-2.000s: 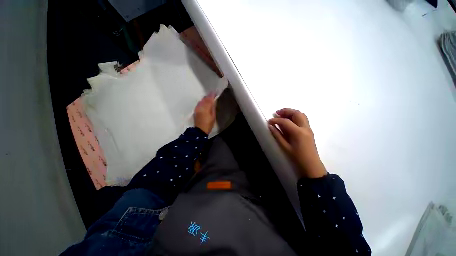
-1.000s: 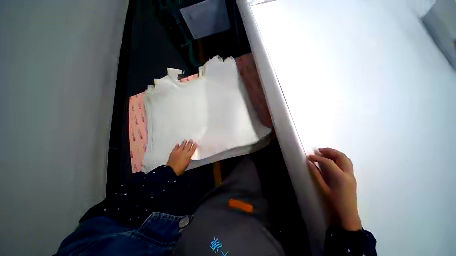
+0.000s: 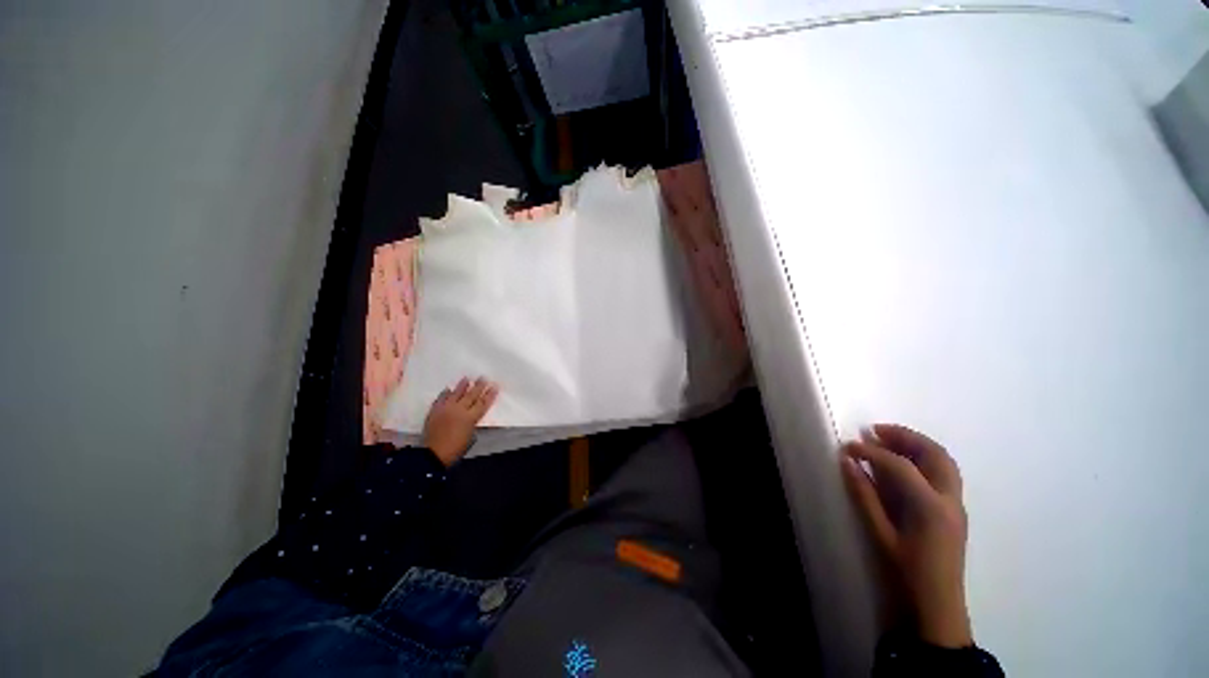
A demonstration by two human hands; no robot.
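A low pile of cream-white garment panels (image 3: 557, 318) lies to the left of the table, with jagged strap ends at its far edge. My left hand (image 3: 460, 417) rests flat on the pile's near left edge, fingers slightly apart. My right hand (image 3: 912, 497) rests on the table's near edge with its fingers curled. Whether it holds something small at the fingertips cannot be made out.
A pink printed sheet (image 3: 390, 325) lies under the pile and shows at both sides. The white table (image 3: 1034, 265) fills the right, with a seam line at its far end. A green frame with a grey-white panel (image 3: 591, 64) stands beyond the pile. A pale wall-like surface (image 3: 172, 265) is at left.
My left hand has moved from the pile's right corner to its near left edge and let go of the panel corner, which now lies flat. My right hand stays at the table edge. The view has turned.
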